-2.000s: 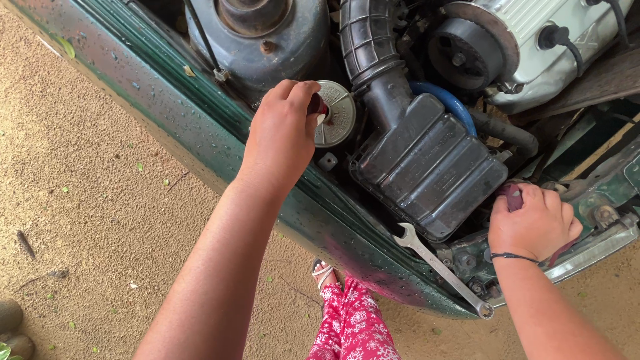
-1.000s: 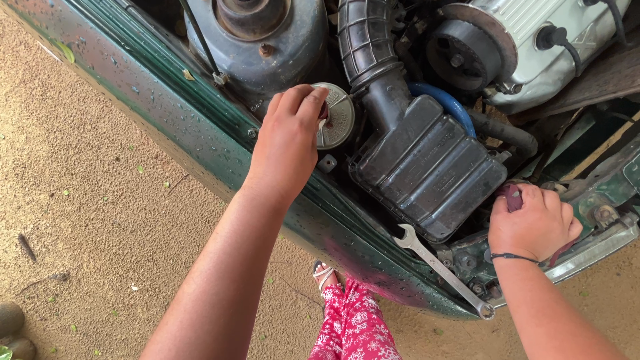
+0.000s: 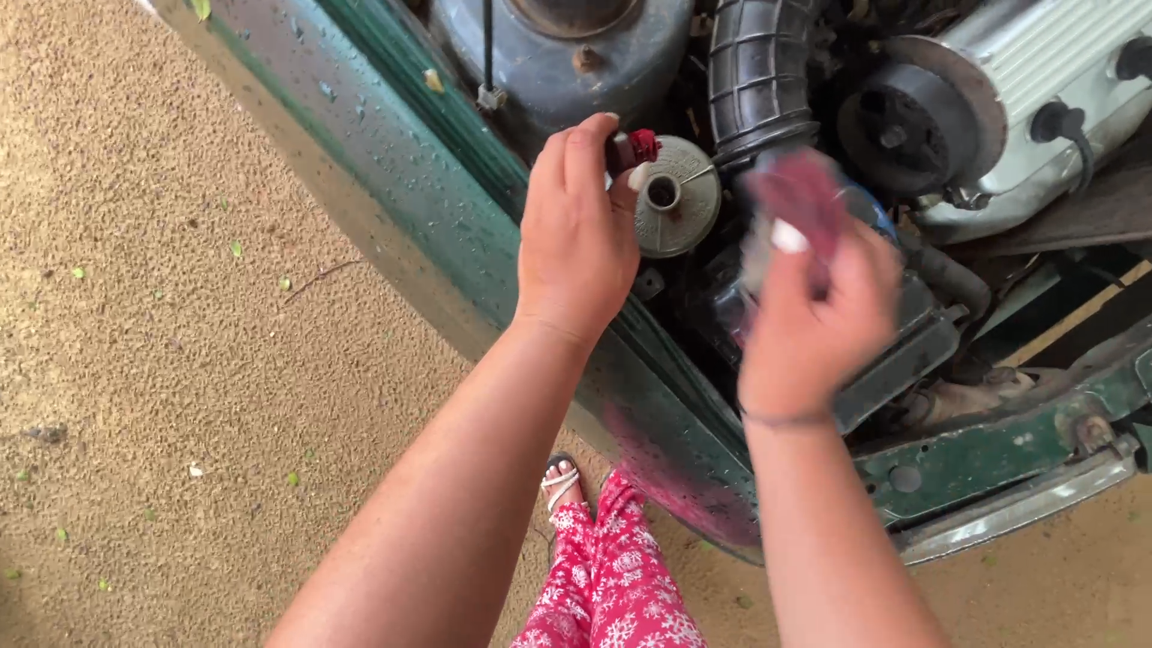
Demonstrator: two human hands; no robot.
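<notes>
My left hand [image 3: 580,225] pinches a small dark cap with a red inner part [image 3: 637,151], held at the upper left rim of a round grey canister [image 3: 688,220]. The canister's central neck [image 3: 663,192] is uncovered and dark inside. My right hand [image 3: 823,306], blurred, grips a dark red cloth [image 3: 801,193] to the right of the canister, above the black plastic air filter box [image 3: 909,342]. The ribbed black intake hose [image 3: 763,72] runs up from beside the canister.
The green fender [image 3: 432,180] of the car slants across the view, with the front panel [image 3: 990,459] at lower right. A blue-grey strut tower [image 3: 576,63] stands behind the canister. A pulley [image 3: 900,130] and silver engine cover [image 3: 1062,72] are at upper right. Sandy ground [image 3: 225,405] lies left.
The cap has come off the canister's neck in my left hand. My right hand has moved left with the cloth, from the front panel to beside the canister. The wrench seen earlier is out of sight.
</notes>
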